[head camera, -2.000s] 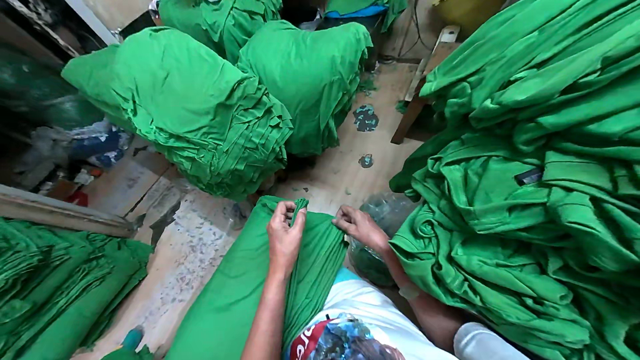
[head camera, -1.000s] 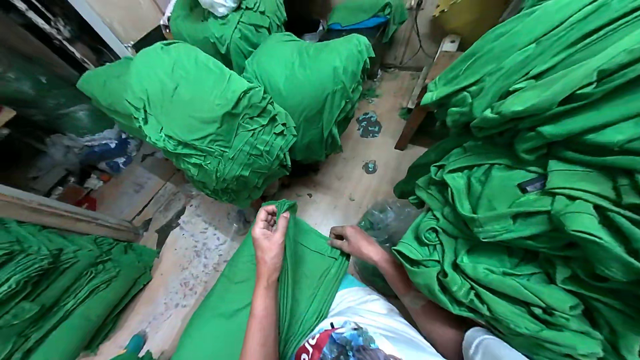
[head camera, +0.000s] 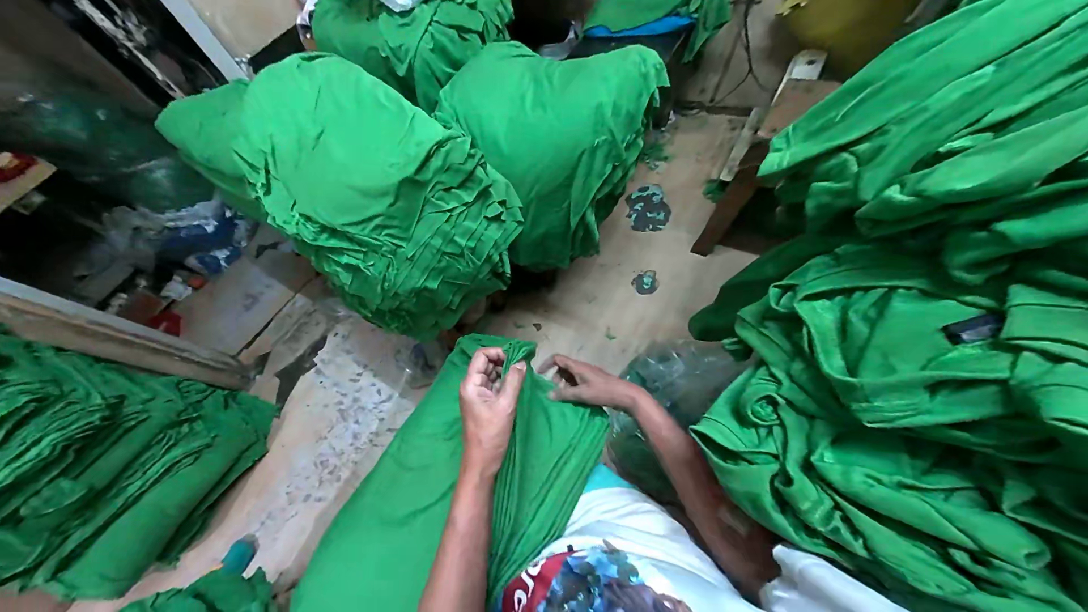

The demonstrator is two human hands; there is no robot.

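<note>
Green fabric lies over my lap and runs toward the bottom edge. My left hand pinches a gathered fold of it between thumb and fingers at the cloth's far end. Just to the right, my right hand is at the same cloth, its fingers bent and partly spread; whether they grip the edge cannot be told. Several pleats run from my left hand down toward my white printed shirt.
Draped green fabric heaps stand ahead, another beside them. A large green pile rises at my right, a folded stack at the left. A clear plastic bag sits by my right forearm. A wooden stand is beyond.
My right hand has come closer to my left hand than it was one second ago. The gathered folds under my left hand have narrowed since then.
</note>
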